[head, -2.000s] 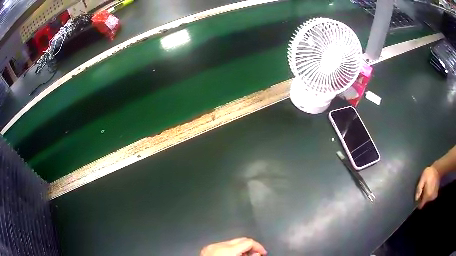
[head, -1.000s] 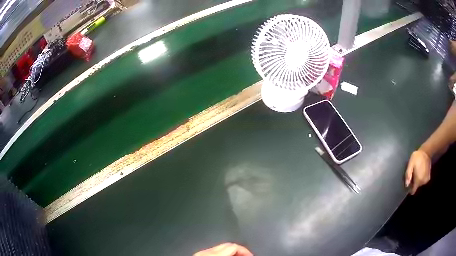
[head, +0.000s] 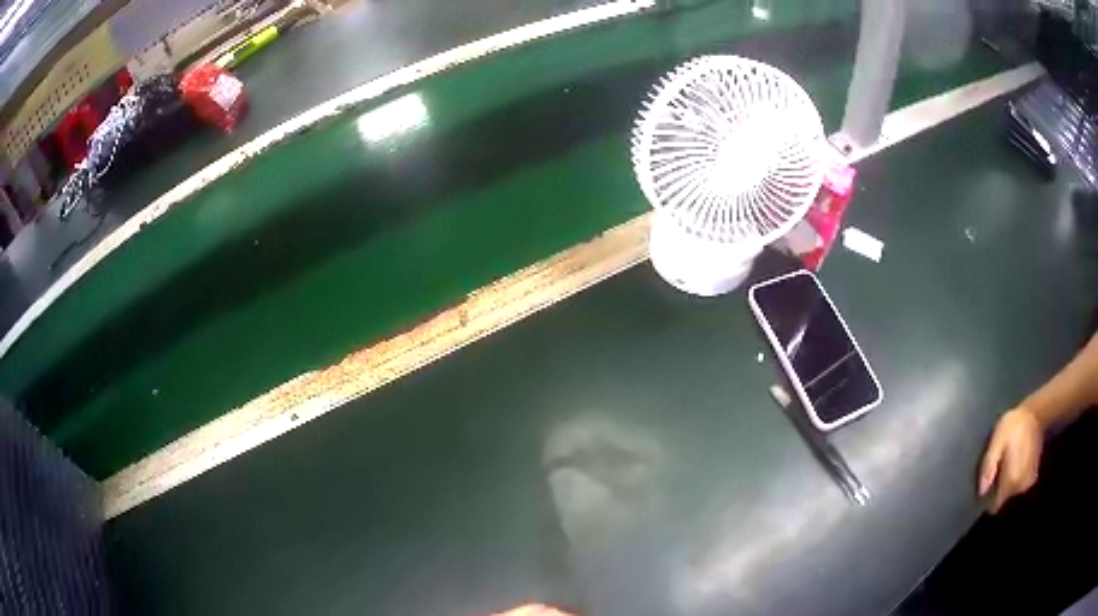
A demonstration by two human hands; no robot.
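A sliver of a hand, seemingly my left hand [head: 533, 611], shows at the bottom edge, cut off by the frame; its fingers and anything in it are hidden. My right hand is not in view. Nearest in front, a smartphone [head: 816, 349] with black screen and pale pinkish rim lies flat on the dark green bench [head: 446, 505]. Dark thin tweezers [head: 821, 448] with shiny tips lie left of and below it. A white desk fan [head: 730, 169] stands behind the phone.
A pink-red packet [head: 826, 217] and white scrap [head: 862, 244] sit by the grey post [head: 874, 72]. Tray stack [head: 42, 529] at left. Another person's hand [head: 1011, 457] rests at the right bench edge. Clear trays [head: 1054, 142] lie far right. Cables [head: 120, 130] and red item [head: 214, 96] lie across the belt [head: 301, 277].
The view has swung left, then slightly back. The hand at the bottom has sunk mostly out of the picture. The phone, tweezers and fan keep their places on the bench.
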